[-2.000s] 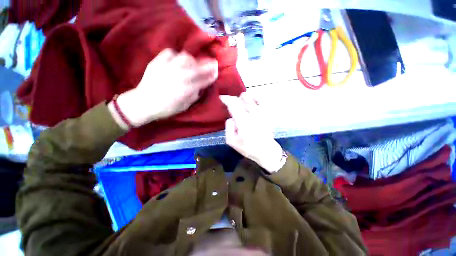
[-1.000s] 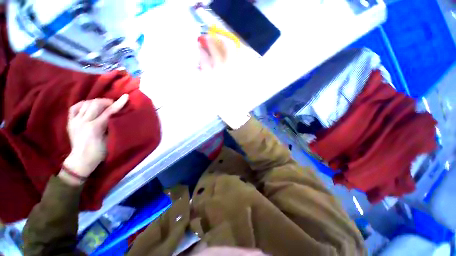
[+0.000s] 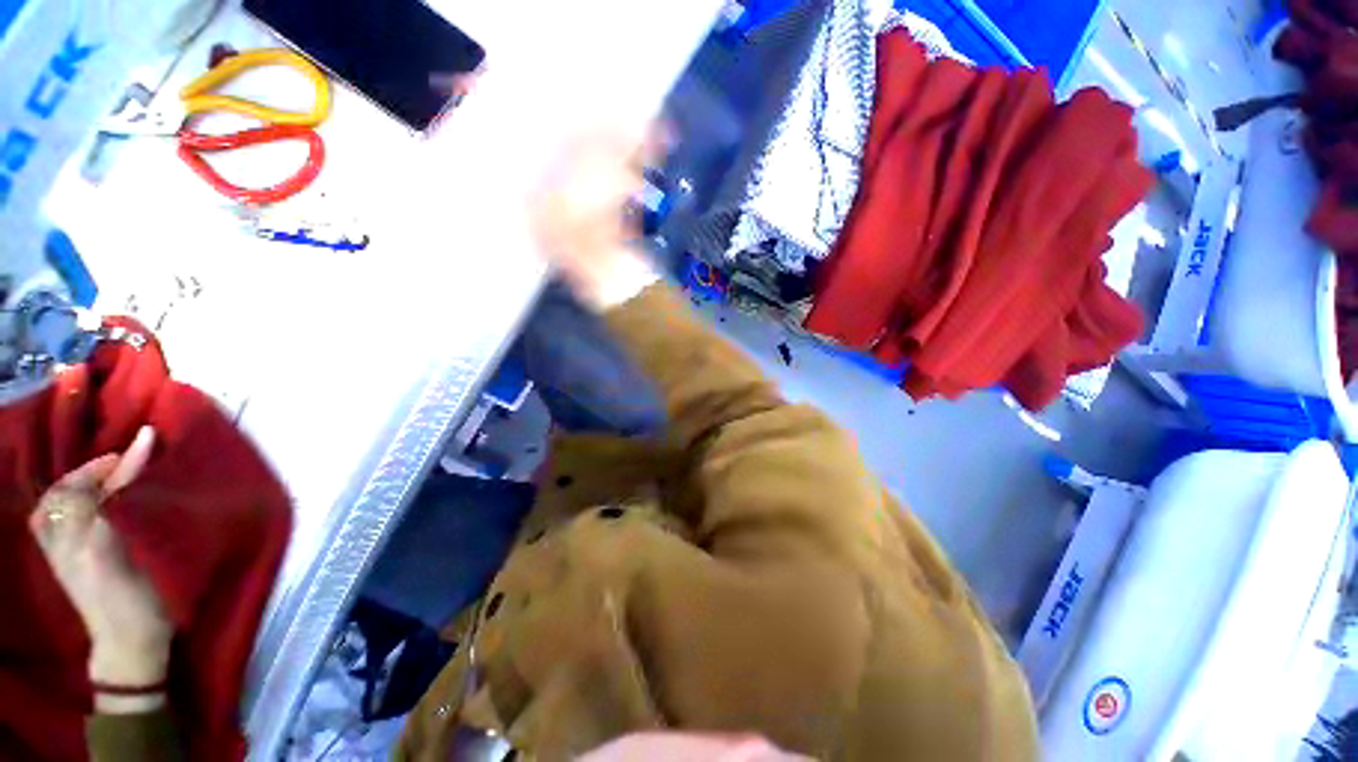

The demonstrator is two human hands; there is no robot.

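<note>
The dark red garment (image 3: 209, 521) lies over the table's edge at lower left, its upper end bunched beside the metal parts of the machine's needle area (image 3: 52, 335). My left hand (image 3: 104, 558) is on this garment with fingers curled at the cloth and one finger raised; its grip is partly hidden. My right hand (image 3: 596, 209) is blurred, over the table's right edge, fingers apart, with nothing visible in it. Beyond that edge, a stack of red pieces (image 3: 968, 223) lies folded over a grey-white cloth (image 3: 812, 134), apart from my hand.
Scissors (image 3: 253, 164) with red and yellow handles, blue snips (image 3: 313, 238) and a black phone (image 3: 365, 52) lie on the white table (image 3: 402, 253). White JACK machines (image 3: 1191, 596) stand at right. Blue crate-like plastic (image 3: 1028, 30) is behind the red stack. More red cloth (image 3: 1325, 104) is at far right.
The view has swung right, bringing the red stack and neighbouring machines further into view. My right hand has moved from over the scissors to the table's right edge. My left hand stays on the garment.
</note>
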